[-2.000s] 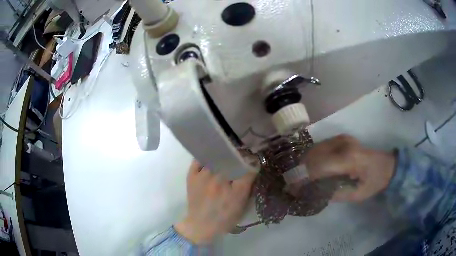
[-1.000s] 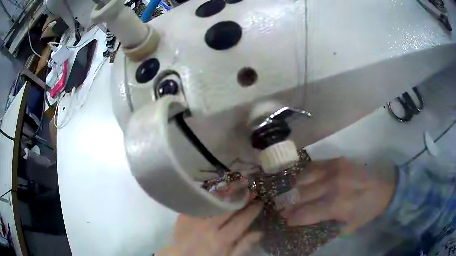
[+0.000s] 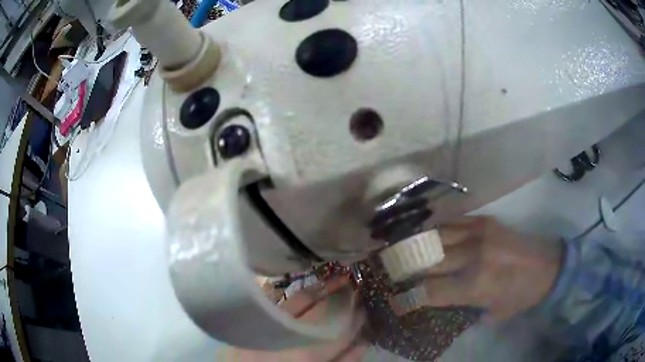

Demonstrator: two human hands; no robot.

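A brown patterned fabric piece (image 3: 417, 331) with small pale speckles lies under the cream-white sewing machine head (image 3: 417, 85). My right hand (image 3: 495, 272) is on the fabric's right side, its fingers bent over it, partly behind the ribbed cream tension knob (image 3: 414, 253). My left hand (image 3: 311, 311) is low at the left of the fabric, blurred and partly hidden by the curved cream guard (image 3: 205, 261). Its fingers reach close to the needle area, and its grip is not clear. The needle and presser foot are mostly hidden behind the head.
The white tabletop (image 3: 113, 269) curves along the left. Scissors handles (image 3: 581, 164) show under the arm, beside a small white disc on a thin cable (image 3: 606, 212). A dark flat rectangle (image 3: 106, 88) and a pink-red item (image 3: 73, 117) lie at the far left table edge.
The view has shifted closer, so the machine head fills more of it and covers more of the scissors. My left hand is now lower in view and more hidden by the guard. My right hand stays on the fabric.
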